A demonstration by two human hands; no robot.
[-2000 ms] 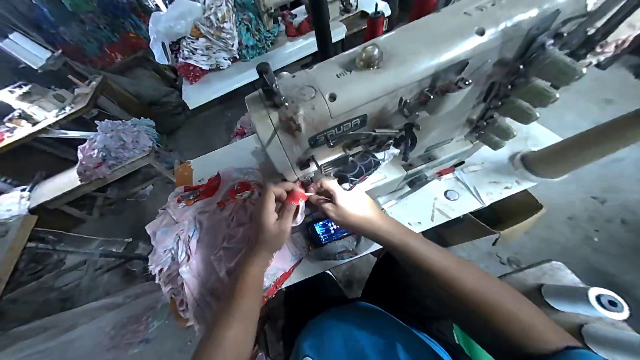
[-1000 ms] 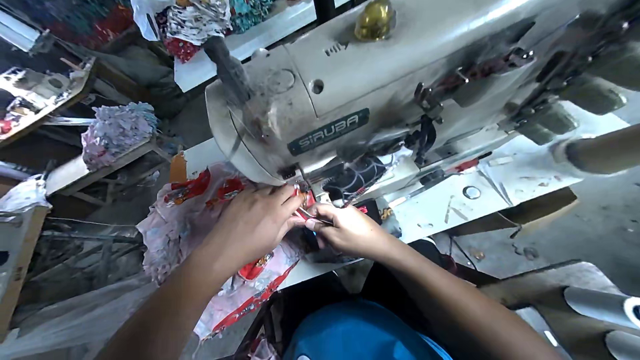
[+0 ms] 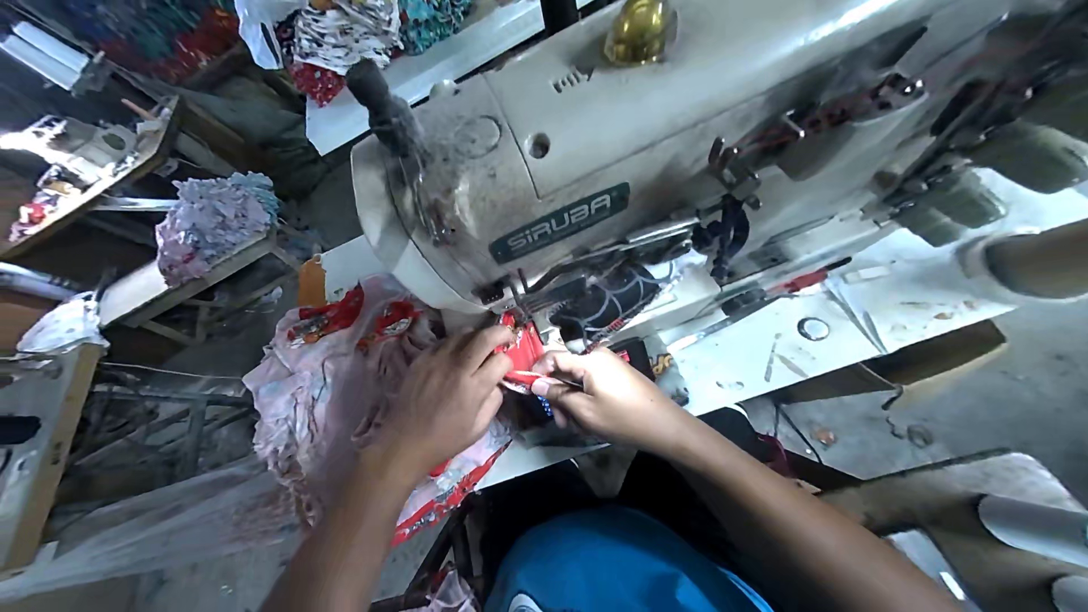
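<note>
A Siruba sewing machine (image 3: 561, 170) stands across the white table. Under its needle area lies a small red piece of fabric (image 3: 524, 344). My left hand (image 3: 450, 395) rests on the left side of that piece, fingers bent over its edge. Pinched between the thumb and fingers of my right hand (image 3: 595, 391) is the near edge of the same red fabric. A heap of pale pink and red fabric (image 3: 314, 408) lies left of my left hand and partly under it. A dark phone, mostly hidden, lies below the hands.
Small scraps and a round metallic disc (image 3: 813, 329) lie on the white tabletop at right. An open cardboard box (image 3: 943, 357) is beyond its near edge. White thread cones (image 3: 1033, 527) stand at lower right. Another fabric pile (image 3: 217, 225) sits on a bench at left.
Both hands have come down on the red fabric at the needle area; two seconds ago they held a small red piece up in front of the machine. The view has moved closer to the machine.
</note>
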